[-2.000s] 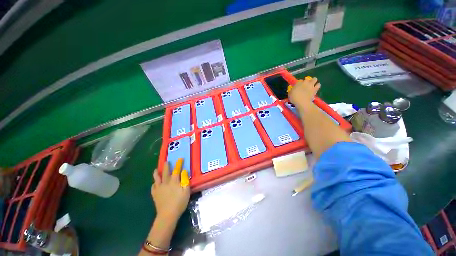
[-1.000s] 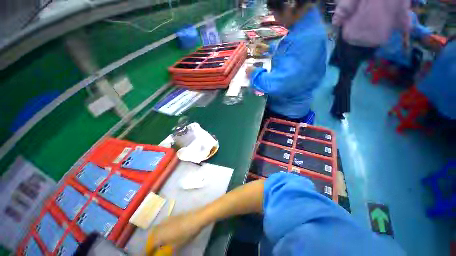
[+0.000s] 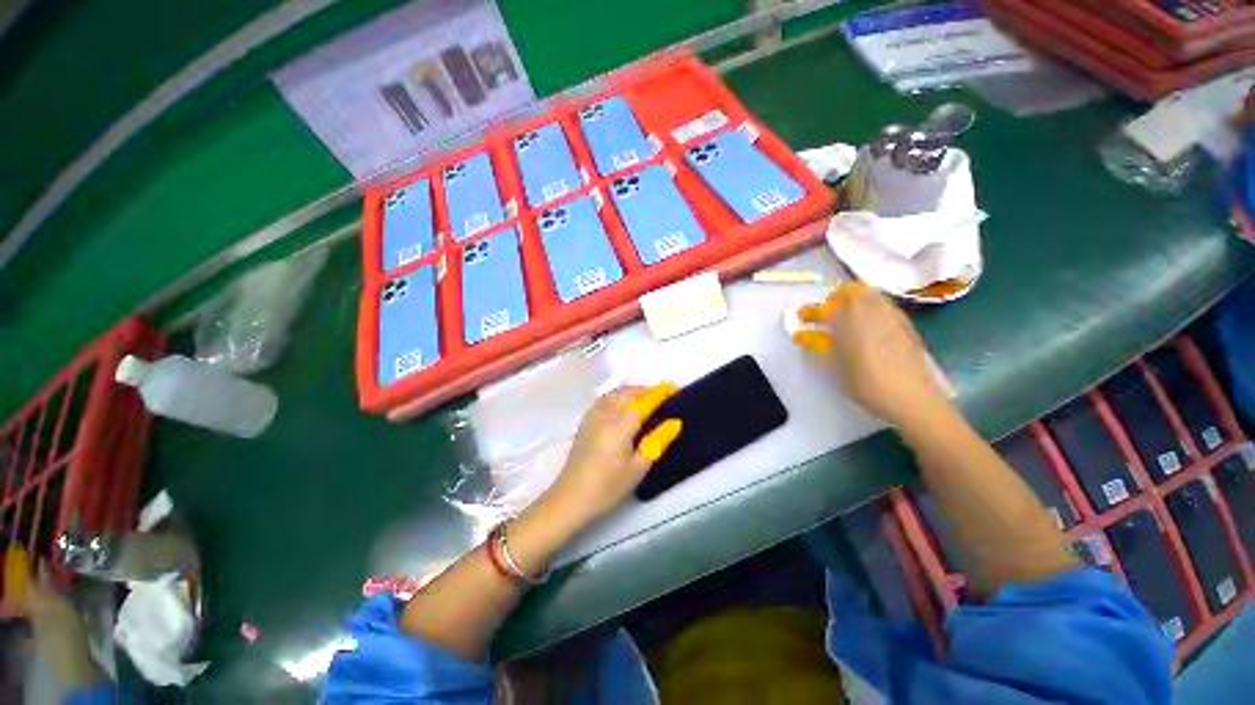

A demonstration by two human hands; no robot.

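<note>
A smartphone [image 3: 716, 424] lies black screen up on the white work mat [image 3: 812, 383]. My left hand [image 3: 613, 448], with orange finger cots, holds the phone's left end. My right hand [image 3: 874, 355], also with orange finger cots, is right of the phone, apart from it, with its fingertips closed on a small white wipe [image 3: 802, 324]. The red phone tray [image 3: 606, 314] lies behind the mat with light-blue phones, backs up; its top right slot holds no phone. A cream card [image 3: 684, 306] leans at the tray's front edge, beside a thin pale stick [image 3: 787, 277].
An alcohol dispenser [image 3: 902, 172] wrapped in white wipes stands right. A solvent bottle [image 3: 207, 395] lies left, near crinkly clear plastic [image 3: 255, 310]. Red trays stand at far left [image 3: 103, 400], upper right and lower right [image 3: 1184, 517]. Another person's hand [image 3: 52, 627] shows at lower left.
The view has swung back to the bench. The black phone from the tray's top right slot now lies on the mat under my left hand. My right hand now holds a wipe.
</note>
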